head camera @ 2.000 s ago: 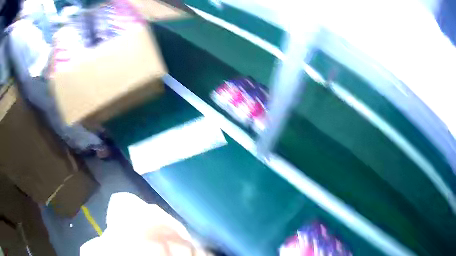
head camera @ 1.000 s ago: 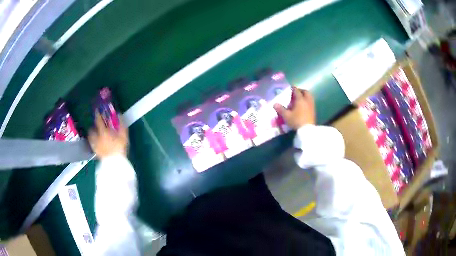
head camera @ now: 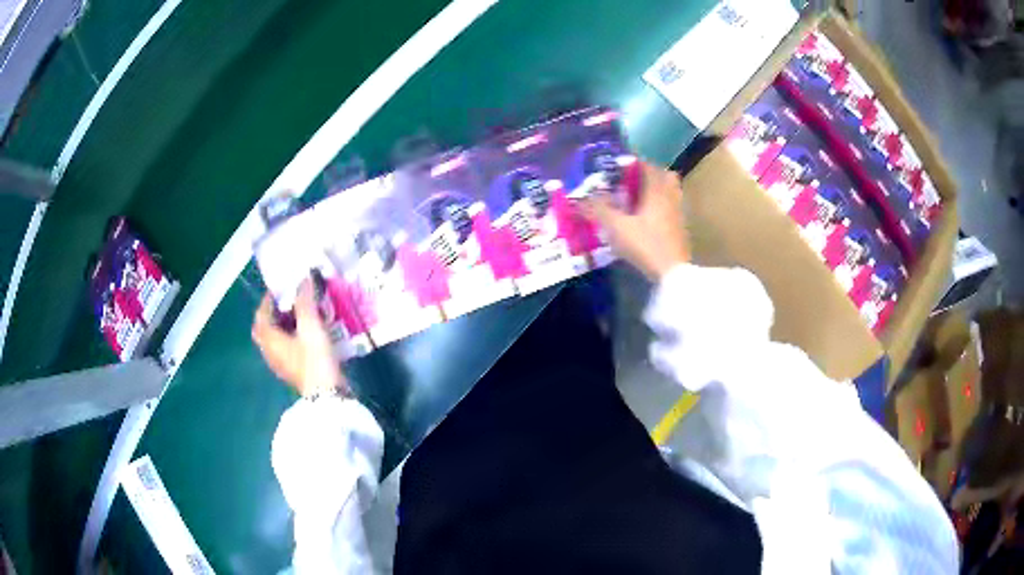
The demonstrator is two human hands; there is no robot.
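A row of several purple and pink retail boxes [head camera: 449,242] is held side by side over the green workbench [head camera: 225,449], hang tabs pointing away from me. My left hand [head camera: 301,343] grips the left end of the row, and my right hand [head camera: 646,225] grips the right end. The open shipping carton [head camera: 775,264] stands at the right, partly filled with rows of similar boxes [head camera: 859,174]. One more retail box [head camera: 131,289] lies on the conveyor belt at the left. The hang tabs are blurred.
A white side rail [head camera: 371,84] curves between bench and belt. A grey post [head camera: 84,402] crosses at the left. Label sheets lie at the top right [head camera: 719,56] and lower left [head camera: 163,517]. Brown cartons [head camera: 938,393] are at the lower right. A yellow line [head camera: 674,418] marks the floor.
My left hand has moved from the belt to the row's left end, and the row is now longer. The row has shifted left. Only one box still shows on the belt.
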